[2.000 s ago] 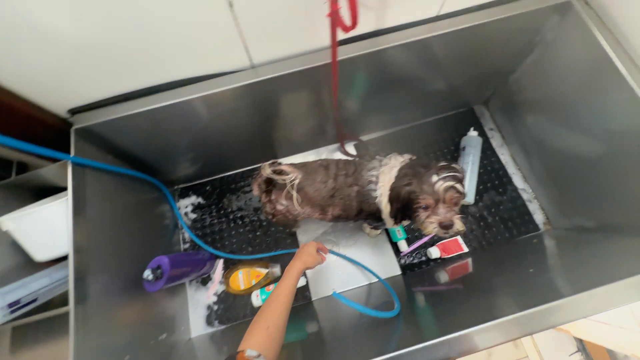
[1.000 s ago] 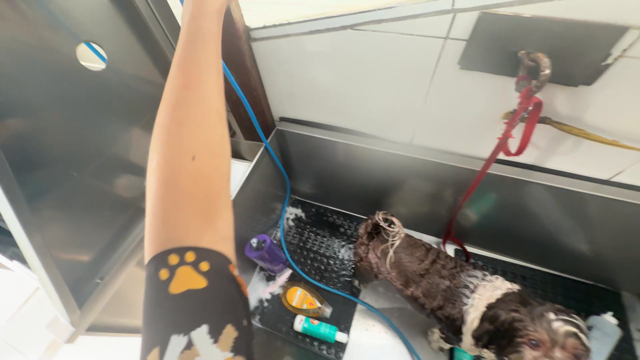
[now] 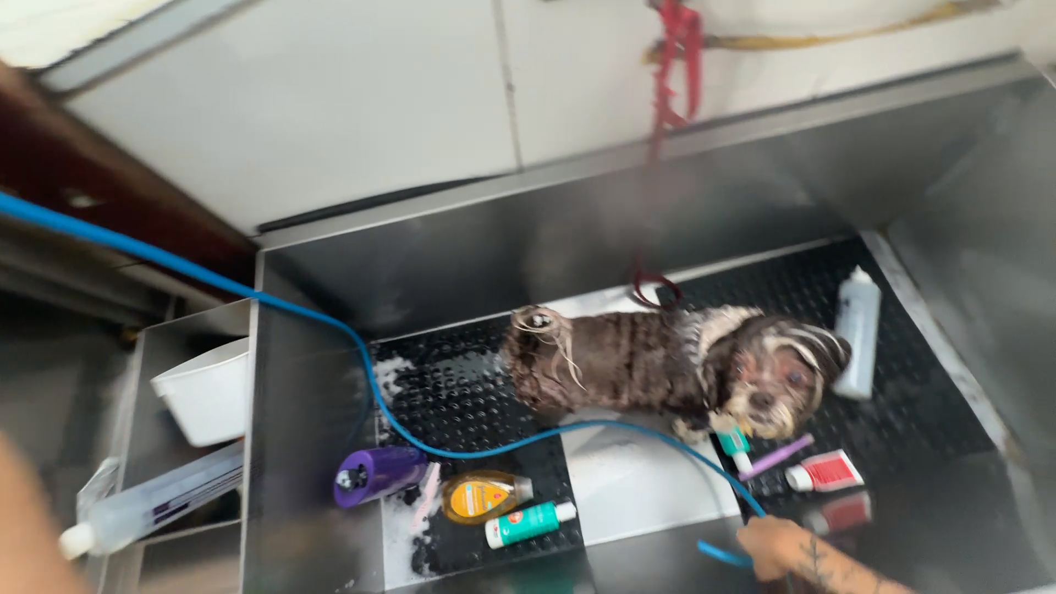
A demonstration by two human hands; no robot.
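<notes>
My right hand [image 3: 771, 546] is closed around the blue hose [image 3: 511, 445] near its free end, at the lower right. The hose runs left across the steel tub and over its left wall. Behind the hose stands a wet brown and white dog [image 3: 627, 363], facing the camera, beside a red leash [image 3: 678, 74]. At the far left edge a blurred part of my left arm shows; its hand is out of view. A purple bottle [image 3: 384, 474], an amber bottle [image 3: 483, 497], a green bottle [image 3: 528, 524] and a red and white tube [image 3: 825, 472] lie near the front.
The steel tub's back wall [image 3: 462, 256] rises behind the dog. Black rubber mats [image 3: 454, 396] cover parts of the floor. A clear bottle [image 3: 858, 334] lies right of the dog. Outside on the left are a white container [image 3: 206, 396] and a large bottle [image 3: 157, 503] on shelves.
The view has swung back down to the tub. A raised forearm crossed the view one second ago; now my right hand grips the hose at lower right.
</notes>
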